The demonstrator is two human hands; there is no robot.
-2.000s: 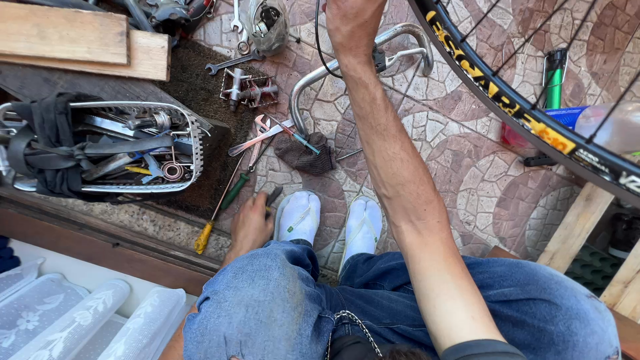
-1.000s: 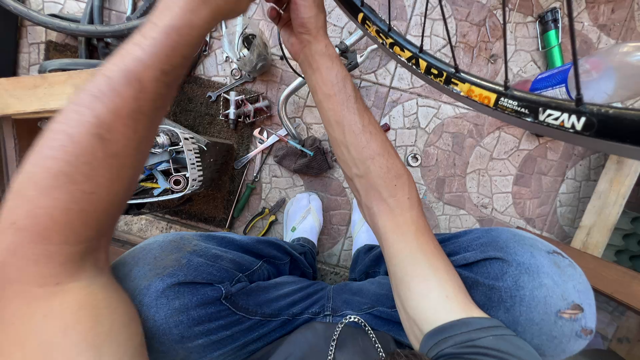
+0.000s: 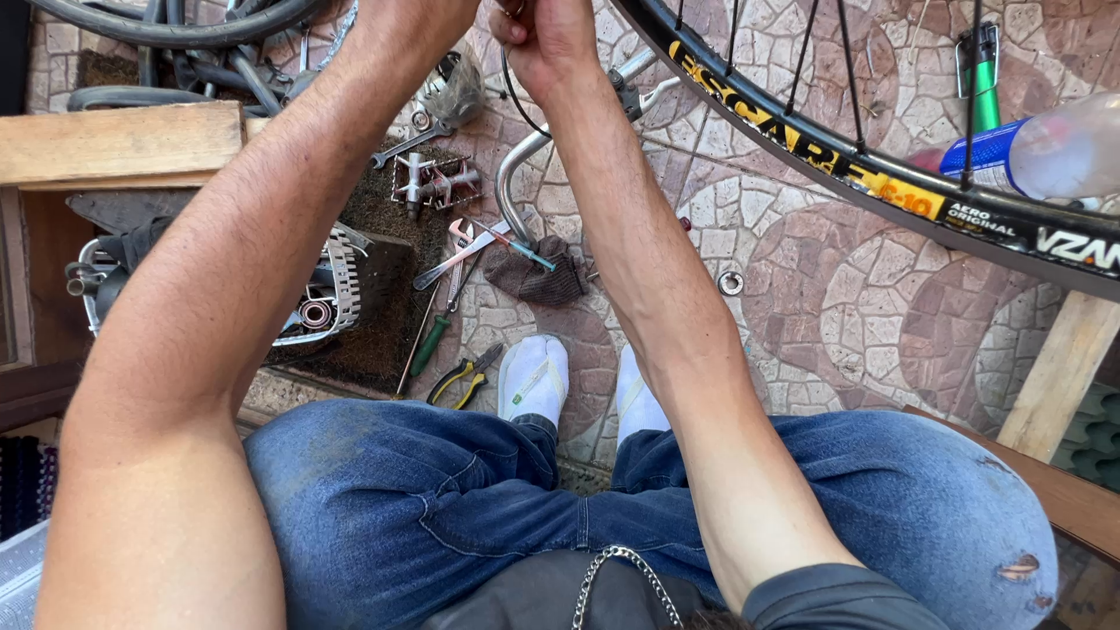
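Observation:
My left hand (image 3: 429, 13) is mostly cut off by the top edge, so its fingers are hidden. Beside it, my right hand (image 3: 547, 44) has curled fingers, partly cut off too; whether they grip something is unclear. A thin black cable (image 3: 516, 101) hangs close to my right hand and passes by the bent metal handlebar (image 3: 506, 175). Over my right forearm's far side stands a bicycle wheel rim (image 3: 787, 144). Yellow-and-black pliers (image 3: 464, 378) lie near my left foot, beside a green-handled screwdriver (image 3: 429, 346). An adjustable wrench (image 3: 458, 262) lies next to a dark knit cloth (image 3: 538, 273).
A metal basket of tools (image 3: 346, 280) is at left, below a wooden board (image 3: 122, 144). Bicycle pedals (image 3: 437, 182) and a combination wrench (image 3: 411, 144) lie on the floor. A metal ring (image 3: 730, 283) is right of my arm; a plastic bottle (image 3: 1063, 149) stands out at right.
My left hand has moved from the floor by the pliers up to beside my right hand. The pliers now lie without a hand on them. The view has shifted somewhat.

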